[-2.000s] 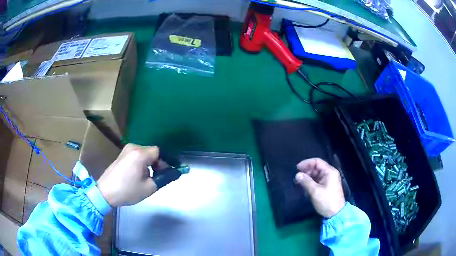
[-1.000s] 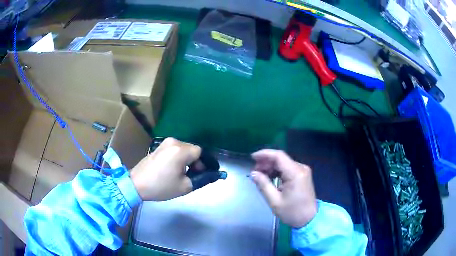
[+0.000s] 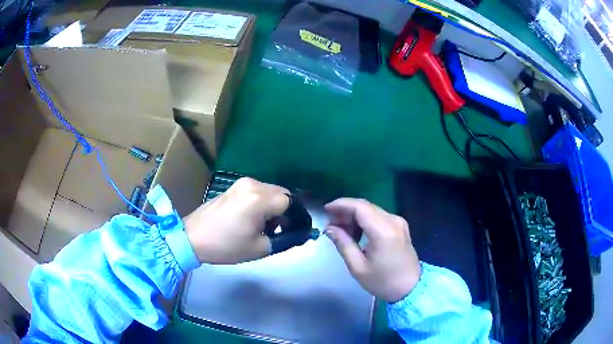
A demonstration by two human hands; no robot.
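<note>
My left hand point(image 3: 245, 225), with black finger cots on thumb and finger, pinches a small circuit board module point(image 3: 316, 233) over the metal tray point(image 3: 269, 302). Only the module's end shows past the black fingertips. My right hand point(image 3: 373, 248) is right beside it, thumb and index finger close to the module's end; whether they touch it or hold anything is unclear. Several modules point(image 3: 225, 181) lie at the tray's top left corner, partly hidden by my left hand.
An open carton point(image 3: 101, 87) with loose modules stands left, a closed carton point(image 3: 195, 74) behind it. A zip bag point(image 3: 312, 50), red heat gun point(image 3: 427, 60) and blue stand point(image 3: 487, 80) lie behind. Right are a black pad point(image 3: 437, 222), black parts bin point(image 3: 578, 269) and blue bin point(image 3: 585, 181).
My right hand has moved left from the black pad to the module in my left hand. The view has shifted, so more of the open carton's inside and the modules at the tray's corner show.
</note>
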